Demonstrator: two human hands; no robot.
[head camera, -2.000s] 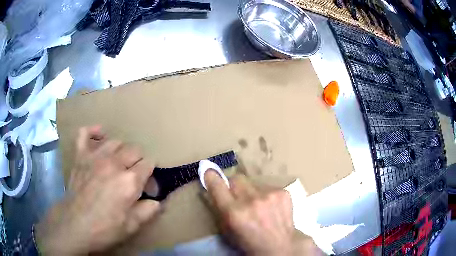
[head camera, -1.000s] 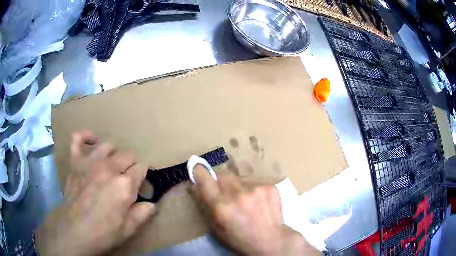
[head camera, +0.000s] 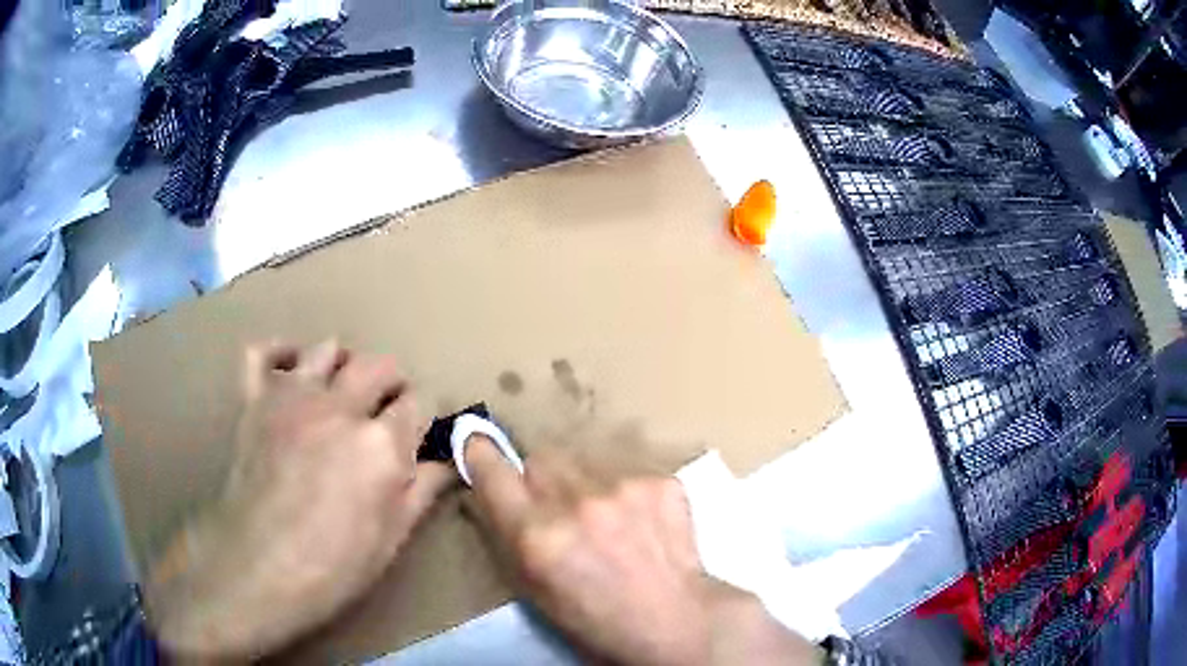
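A black linked bracelet (head camera: 440, 440) lies on the tan cardboard mat (head camera: 391, 286). Only a short piece of it shows between my hands; the rest is hidden under my left hand. My left hand (head camera: 306, 488) is over the bracelet and holds it down on the cardboard, slightly blurred. My right hand (head camera: 592, 540) has a white wiping cloth (head camera: 484, 446) over a fingertip, pressed on the bracelet's exposed end. The watch case cannot be seen.
A steel bowl (head camera: 588, 72) stands beyond the mat, with an orange piece (head camera: 754, 213) at the mat's right edge. A black mesh rack (head camera: 911, 260) holds watches at right. White wipes (head camera: 768, 546) lie by my right wrist. Dark bands (head camera: 215, 111) lie upper left, white rings (head camera: 33, 286) far left.
My left hand has moved right along the bracelet and now covers most of it, including the open ring seen before. The view has shifted, so the bowl and rack appear further left.
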